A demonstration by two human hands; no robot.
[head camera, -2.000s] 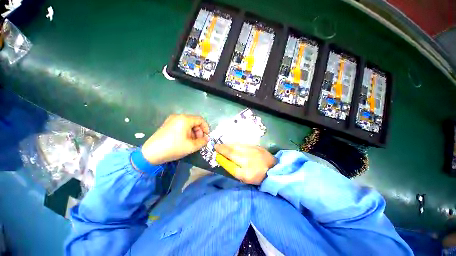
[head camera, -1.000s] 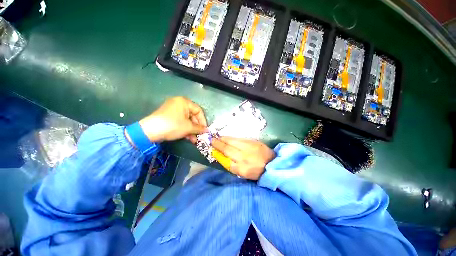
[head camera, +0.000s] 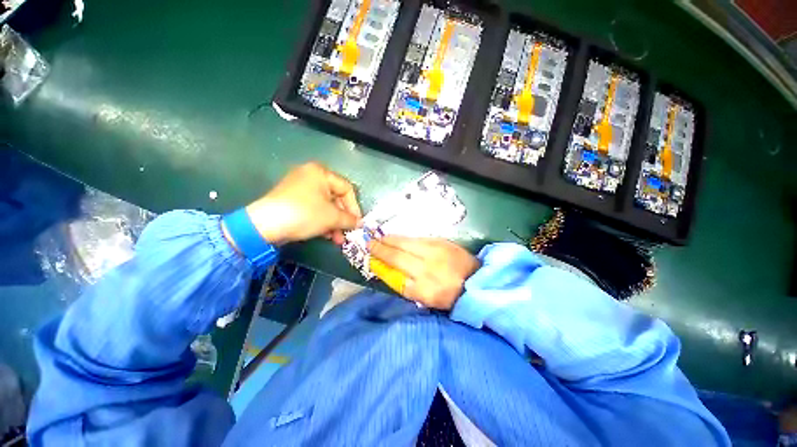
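A silver-white open phone body (head camera: pixel 411 209) lies tilted on the bench edge below the foam tray, glaring white. My left hand (head camera: pixel 306 205) is at its left end, thumb and fingertips pinched together at the circuitry; whatever they pinch is too small to tell. My right hand (head camera: pixel 421 269) rests over its lower edge, holding a yellow-handled tool (head camera: pixel 387 274) under the fingers, with fingertips at the circuitry. The tool's tip is hidden. A blue band is on my left wrist.
A black foam tray (head camera: pixel 454 161) holds several phone bodies with orange flex strips. A black cable bundle (head camera: pixel 603 262) with gold tips lies below it. Clear plastic bags (head camera: pixel 92 240) are at left. A small dark-and-silver part (head camera: pixel 747 346) lies at right.
My left hand and forearm have moved slightly left and up in view since the first frame, and the left elbow is further out. The view has shifted. Both hands stay at the phone body.
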